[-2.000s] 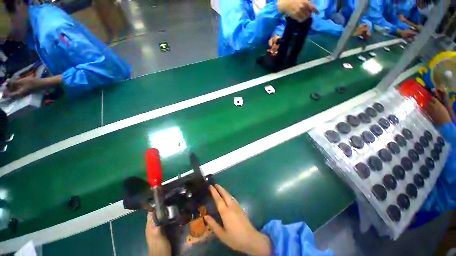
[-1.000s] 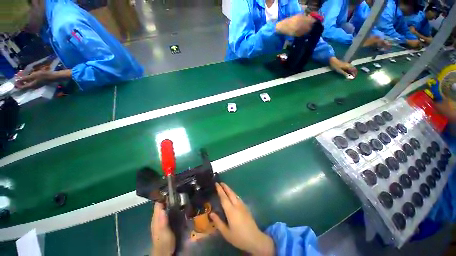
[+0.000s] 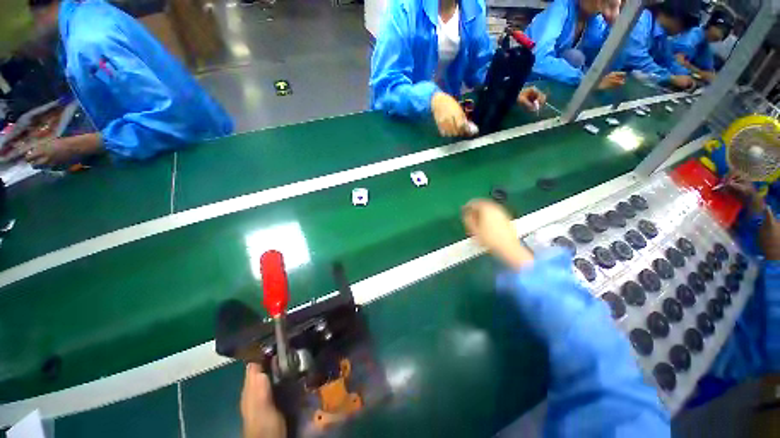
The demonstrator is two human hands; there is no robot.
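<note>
The black press fixture (image 3: 363,364) stands on the green bench in front of me. Its toggle clamp has a red handle (image 3: 274,282) pointing up. The orange-brown nest (image 3: 337,400) on its base shows no black part on it. My left hand (image 3: 261,402) rests against the fixture's left side, fingers partly hidden. My right hand (image 3: 496,231) is stretched over the near rail of the conveyor, blurred, close to a round black part (image 3: 499,195) on the belt. I cannot tell if its fingers hold anything. Another black part (image 3: 546,184) lies farther right.
The green conveyor belt (image 3: 205,287) runs across with square white parts (image 3: 361,197) and a dark part (image 3: 51,368) at left. A blister tray of black discs (image 3: 611,321) is at right, beside a yellow fan (image 3: 757,150). People in blue smocks work opposite; a black fixture (image 3: 503,85) stands there.
My right hand has left the fixture and moved forward and right over the belt edge. My left hand stays at the fixture. The white and black parts on the belt have shifted left.
</note>
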